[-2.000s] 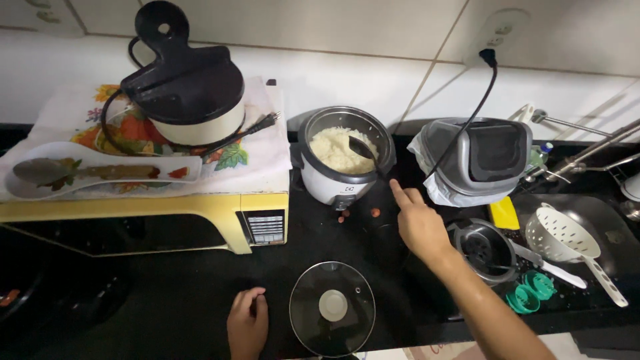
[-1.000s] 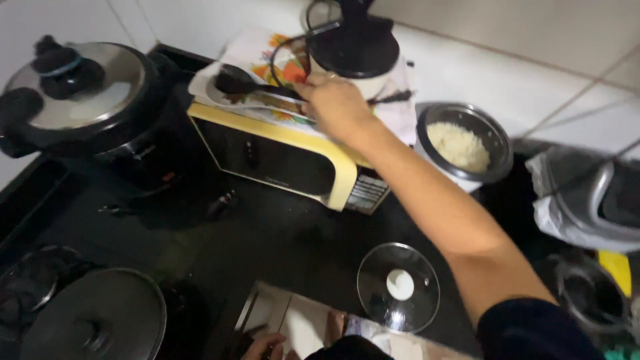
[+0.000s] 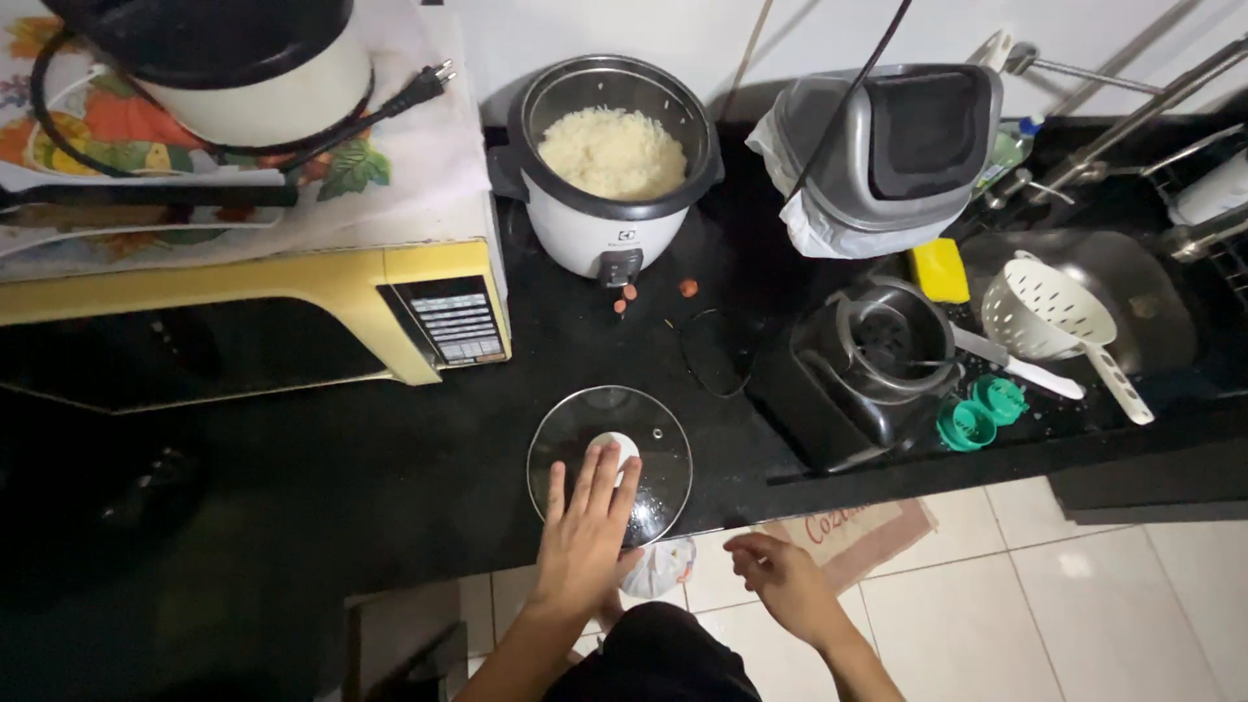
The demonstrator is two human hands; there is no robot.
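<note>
My left hand (image 3: 585, 531) reaches over the glass lid (image 3: 666, 463), its fingers spread across the lid's white knob (image 3: 616, 450); whether they grip it cannot be told. The lid lies on the black countertop near the front edge. My right hand (image 3: 780, 580) hangs in front of the counter edge with its fingers loosely bent and nothing seen in it. Beyond the lid stands the white rice cooker (image 3: 606, 229), uncovered, with cooked white rice (image 3: 612, 154) inside. A black utensil (image 3: 146, 195) rests on a spoon rest on top of the yellow-fronted microwave (image 3: 429, 268).
A grey bin with a liner (image 3: 858, 166) stands right of the cooker. A black appliance base (image 3: 843, 390), a white-handled knife (image 3: 1019, 366), green caps (image 3: 967, 424), a yellow sponge (image 3: 939, 271) and a white colander (image 3: 1045, 307) are near the sink. Small food pieces (image 3: 630, 292) lie before the cooker.
My right hand has moved from the spoon rest on the microwave to in front of the counter. My left hand has come over the lid. The black utensil, in the cooker earlier, lies on the microwave.
</note>
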